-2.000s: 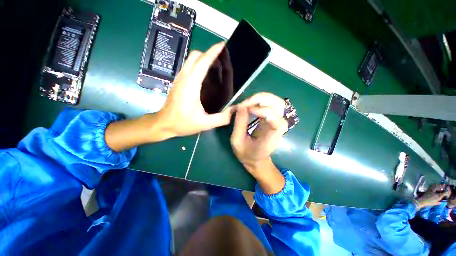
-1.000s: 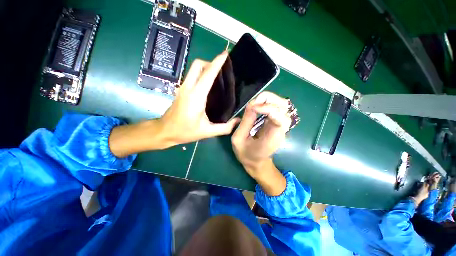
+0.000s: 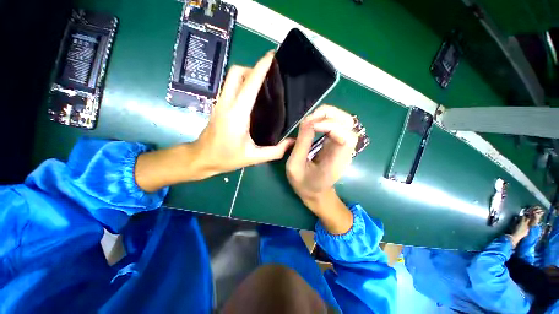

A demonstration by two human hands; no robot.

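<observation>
My left hand point(image 3: 230, 126) grips a glossy black phone with a pale edge point(image 3: 300, 76), tilted above the green bench mat, thumb at its lower end and fingers along its left side. My right hand point(image 3: 322, 153) is curled at the phone's lower right edge, fingertips against or close to that edge. Whether it grips the phone cannot be told. A phone body point(image 3: 360, 137) lies on the mat, partly hidden behind my right hand. Two open phone bodies with black batteries lie to the left, one at the far left point(image 3: 84, 67) and one nearer point(image 3: 202, 58).
An empty bezel frame point(image 3: 409, 146) lies to the right. A white rail point(image 3: 380, 83) borders the mat; beyond it a phone body point(image 3: 447, 60) lies on a green surface. A pale bar point(image 3: 502, 121) juts in from the right. Another person's hands point(image 3: 526, 225) work at the far right.
Since one second ago, the phone in my left hand has shifted slightly up and left. My right hand stays at its edge. The phone body beyond the rail appears slightly higher in view.
</observation>
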